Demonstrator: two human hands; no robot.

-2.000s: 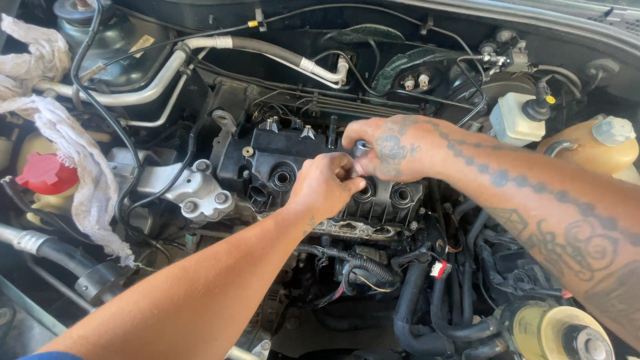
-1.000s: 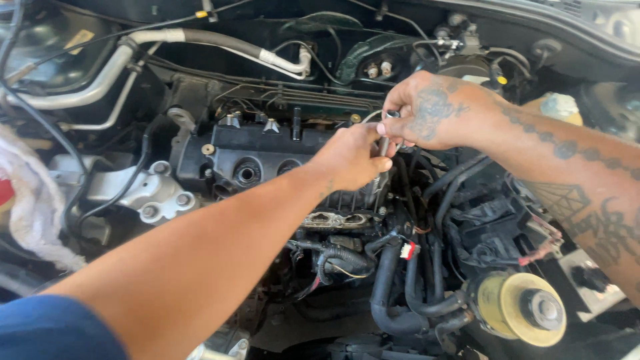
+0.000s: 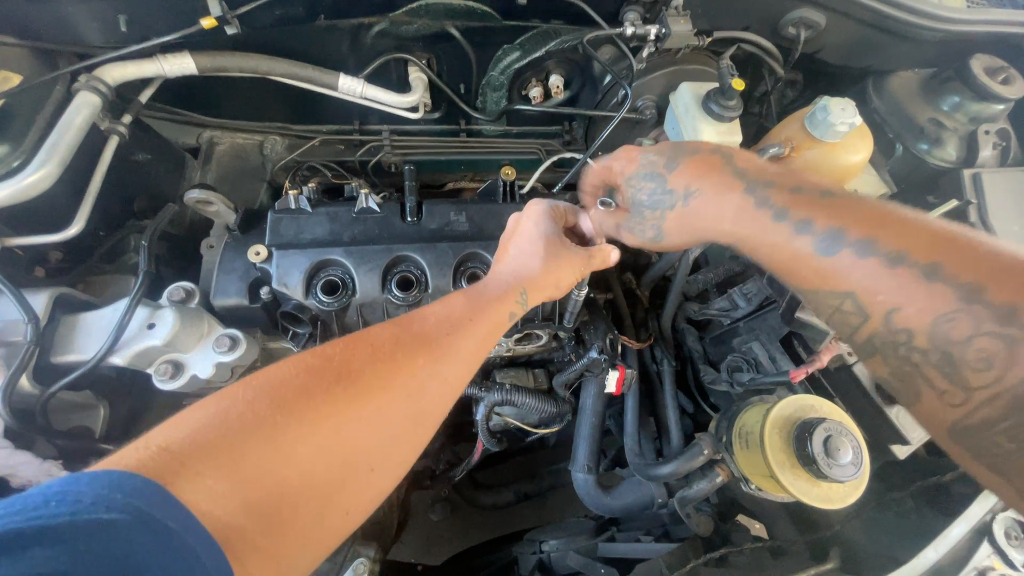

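Observation:
A black plastic engine valve cover [image 3: 360, 234] with round spark plug wells [image 3: 405, 282] lies at the centre. My left hand [image 3: 552, 244] is above its right end, fingers curled. My right hand [image 3: 652, 196] meets it there, fingers closed around a small metal socket-like piece [image 3: 607, 204], of which a round end shows. Below my left hand a knurled metal shaft [image 3: 574, 302] sticks out, pointing down; its upper part is hidden by the fingers. Both hands touch or nearly touch. Whether the socket-like piece and the shaft are one tool cannot be told.
A silver engine mount [image 3: 184, 340] stands left of the engine. Black coolant hoses [image 3: 590, 448] and a yellowed reservoir with a black cap [image 3: 816, 452] lie at lower right. A white brake fluid reservoir [image 3: 700, 116] and a tan coolant tank [image 3: 828, 144] are behind my right forearm.
Both hands have moved from above the middle of the valve cover to its right end. The view has shifted. The knurled shaft now shows below my left hand.

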